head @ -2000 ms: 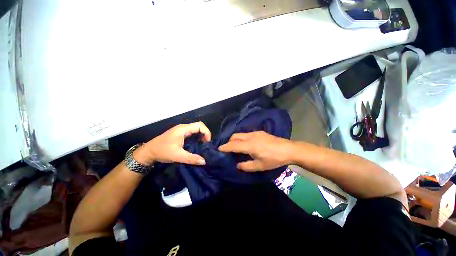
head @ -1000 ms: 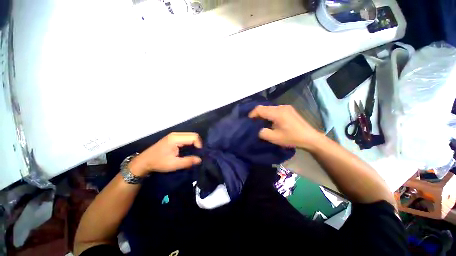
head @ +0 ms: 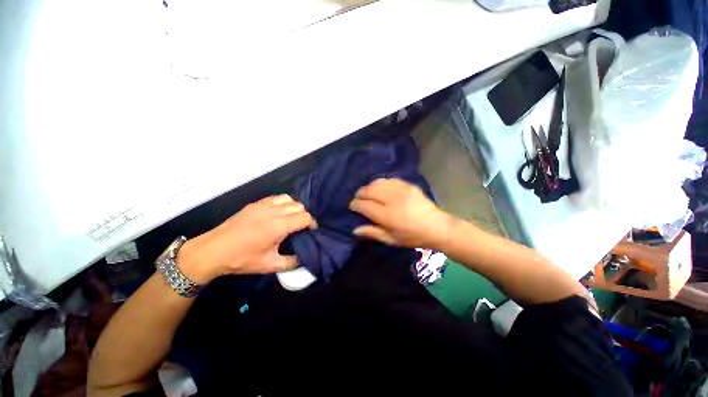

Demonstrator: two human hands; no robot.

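Observation:
A navy garment (head: 349, 174) lies bunched on my lap, below the front edge of the white table. My left hand (head: 268, 233), with a metal watch on the wrist, grips its left part. My right hand (head: 396, 211) holds the cloth at its right side with bent fingers. A small white patch (head: 296, 277) shows under the cloth below my left hand. The folds and my fingers hide which part of the garment is held.
The white table (head: 233, 101) spans the top. On the right shelf are a black phone (head: 524, 87), dark-red scissors (head: 546, 167) and a clear plastic bag (head: 652, 93). An orange-brown box frame (head: 652, 267) stands lower right. Reddish-brown cloth (head: 70, 349) lies lower left.
The view has shifted, so the table and shelf sit higher. My right hand has moved back closer to my left, and the garment is bunched more tightly. Less of the white patch shows.

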